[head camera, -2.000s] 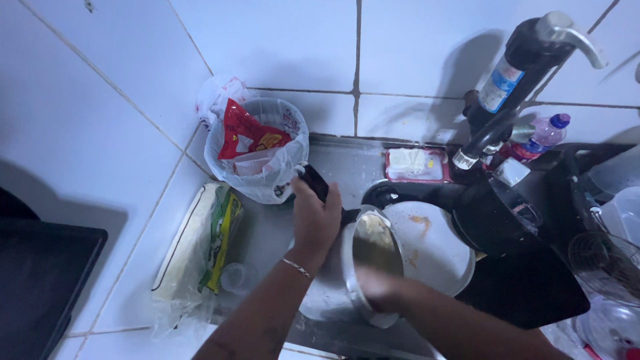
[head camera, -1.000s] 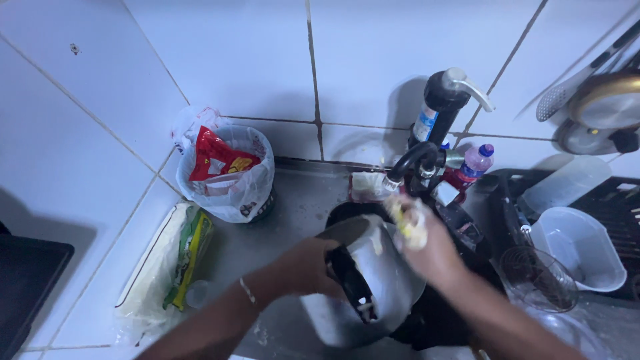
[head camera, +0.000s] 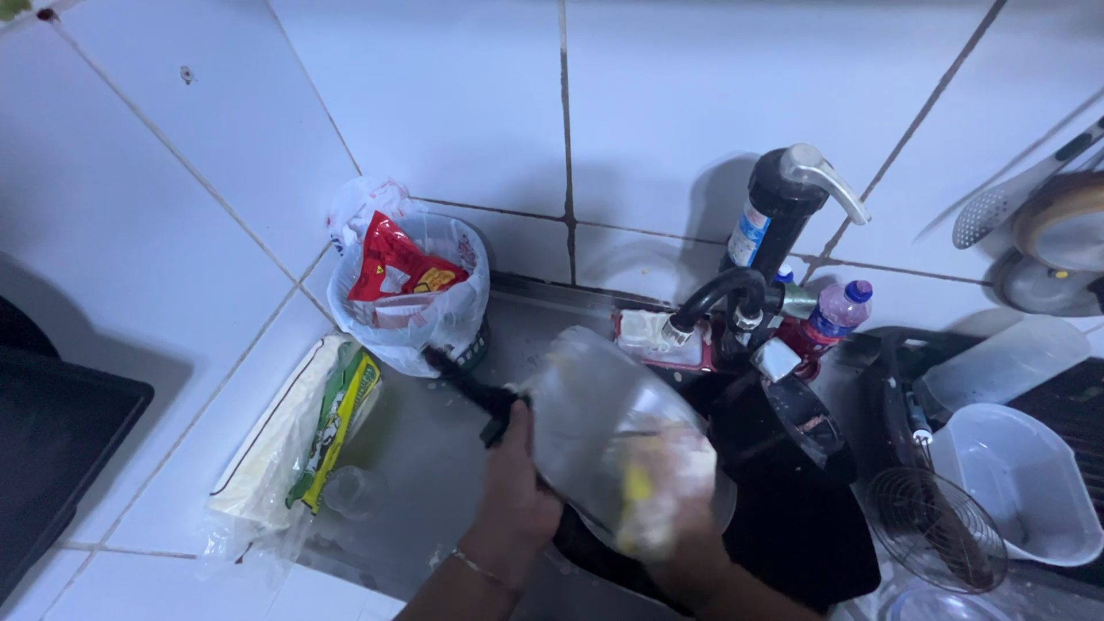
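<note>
My left hand (head camera: 517, 500) holds a metal pot (head camera: 586, 414) by its black handle side, with the pot tilted over the sink and its rounded outer surface turned up. A soapy yellow-and-white sponge (head camera: 638, 496) is in my right hand (head camera: 681, 509), pressed against the pot; both are blurred by motion. Behind the pot is a black curved faucet spout (head camera: 720, 297). Dark cookware (head camera: 802, 517) lies to the right, under and beside the pot. The pot's inside is hidden.
A bag-lined bin (head camera: 405, 319) with a red packet stands at the back left. Left of the sink lie plastic packages (head camera: 285, 431) and a small clear cup (head camera: 349, 492). At right are a soap bottle (head camera: 837, 319), a wire strainer (head camera: 936, 526), a clear plastic container (head camera: 1018, 483) and a black dish rack.
The pot has been turned so its outer surface faces up. My right hand, inside the pot's opening two seconds ago, now rubs the outside with the sponge. The view has shifted.
</note>
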